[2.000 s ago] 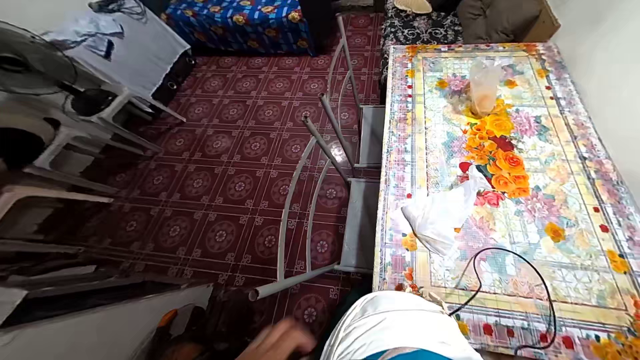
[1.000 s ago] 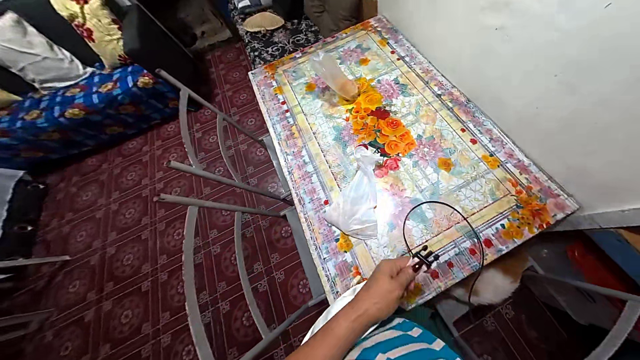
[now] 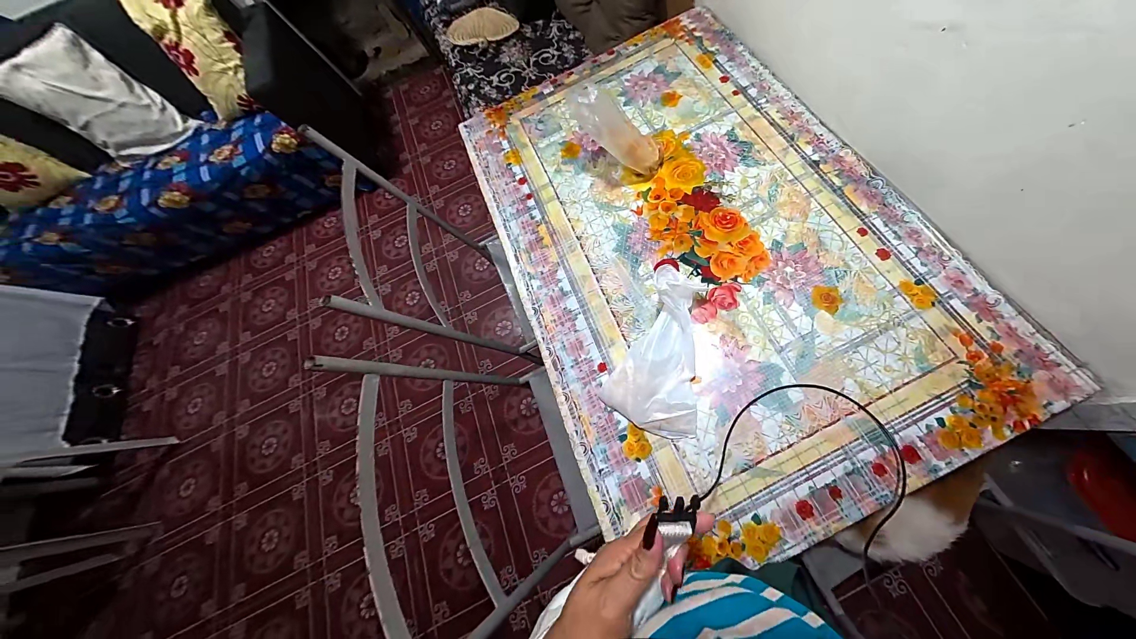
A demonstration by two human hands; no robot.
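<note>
My left hand (image 3: 617, 577), with dark nails, comes in at the bottom centre and grips a small white device with a black pronged end (image 3: 677, 519). A black cable (image 3: 803, 387) runs from beside the prongs, loops over the near part of the table and hangs past its edge. The table (image 3: 799, 435) has a floral cover. A tied white plastic bag (image 3: 657, 373) lies on it, up from my left hand. Beyond are orange and yellow flowers (image 3: 723, 226) and a clear plastic bag with something tan inside (image 3: 621, 133). My right hand is not in view.
Grey metal chairs (image 3: 426, 327) stand against the table's left side on a red patterned tile floor (image 3: 266, 382). A sofa with a blue floral cover (image 3: 204, 186) is at the upper left. A pale wall (image 3: 1003, 151) borders the right. White and orange animal fur (image 3: 919, 528) shows below the near edge.
Two seconds ago a blurred hand was low over the floor and held nothing visible; now my left hand holds the pronged device by the table's near edge. The view has swung right.
</note>
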